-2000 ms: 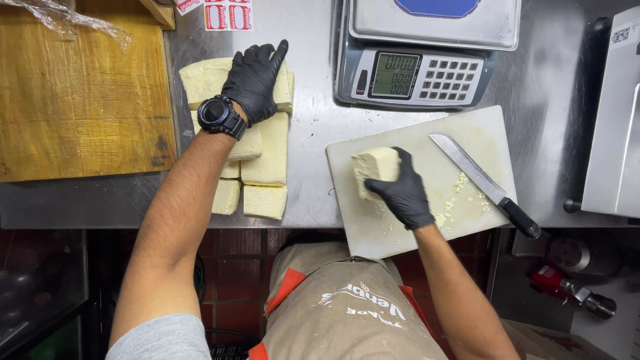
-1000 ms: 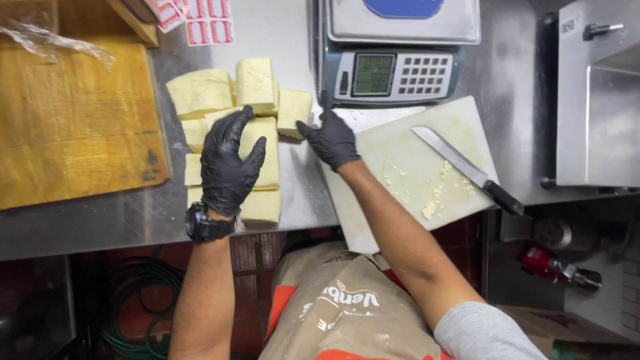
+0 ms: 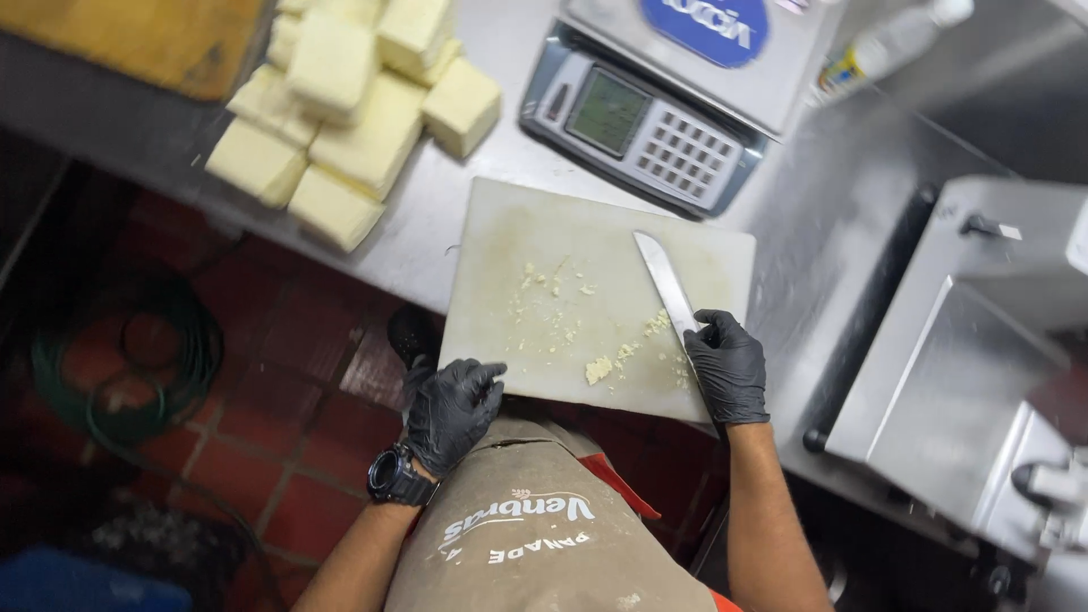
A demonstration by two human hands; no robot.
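A white cutting board [image 3: 578,289] lies at the counter's front edge, scattered with pale crumbs [image 3: 599,368]. Across its right part lies a long-bladed knife [image 3: 665,280], blade tip toward the back. My right hand [image 3: 725,365], black-gloved, is over the lower blade and handle area; whether it grips the knife is unclear, and the handle is mostly hidden. Touching or just beside the board's lower left corner, my left hand [image 3: 453,412] in a black glove has bent fingers and holds nothing visible. Several blocks of pale cheese [image 3: 370,127] are piled on the counter at upper left.
Behind the board stands a digital scale [image 3: 650,127]. A steel sink [image 3: 969,357] is at the right, with a plastic bottle [image 3: 892,47] at upper right. A wooden board [image 3: 153,38] lies at upper left; a coiled green hose [image 3: 127,374] rests on the tiled floor.
Both hands have left the cheese pile. The right is now at the knife, the left at the board's near left corner. The view has rotated and shifted noticeably.
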